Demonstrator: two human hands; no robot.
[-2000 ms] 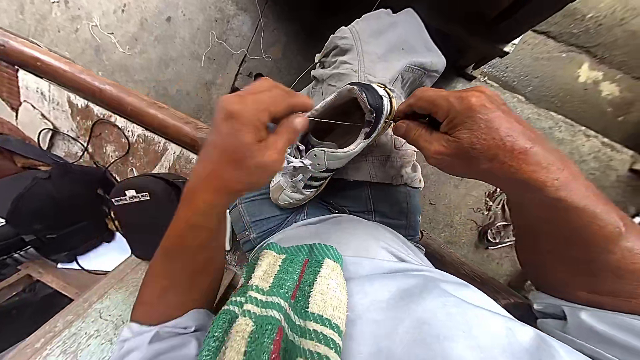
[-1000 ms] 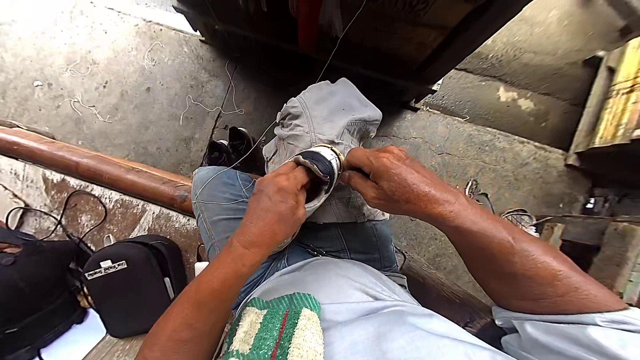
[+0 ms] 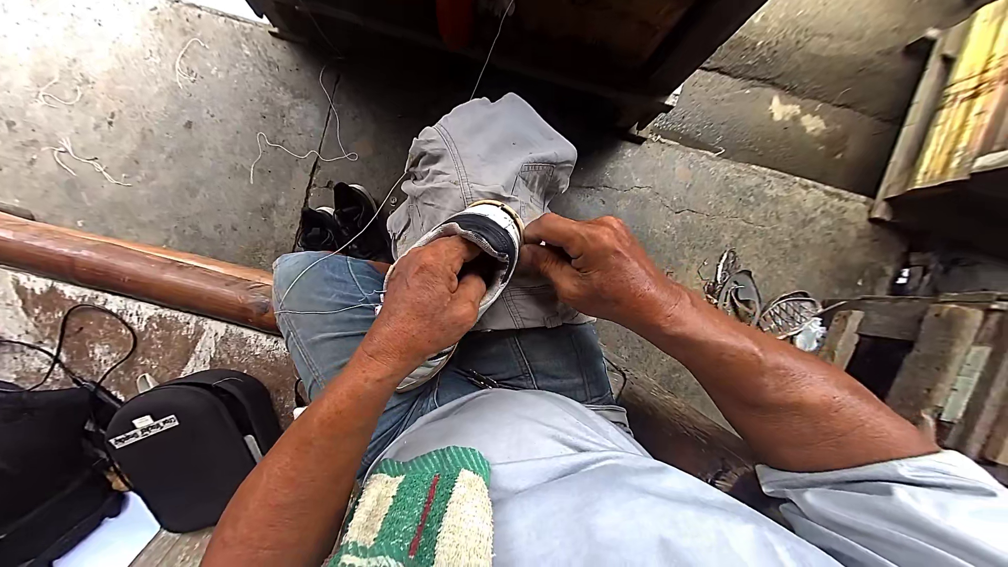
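Note:
A white sneaker with a dark collar point(image 3: 490, 230) lies over my lap, its heel pointing away from me. My left hand point(image 3: 435, 298) grips it, with fingers inside the shoe opening. The fingertips of my right hand point(image 3: 587, 260) are pinched together against the right side of the heel; whatever they hold is too small to see. A pale thread point(image 3: 370, 224) runs from beyond my knees down across the left thigh to the shoe. Grey cloth point(image 3: 504, 150) covers my knees beneath the shoe.
Dark shoes point(image 3: 346, 216) stand on the floor by my left knee. A wooden pole point(image 3: 134, 268) and a black case point(image 3: 189, 445) are at left. A dark wooden cabinet point(image 3: 583, 47) stands ahead. Old shoe parts point(image 3: 756, 303) lie at right. A green and cream cloth point(image 3: 429, 504) rests on my front.
My left hand has moved from above the shoe, where a thread was stretched between the hands, into its opening. My right hand remains at the heel. The view has shifted.

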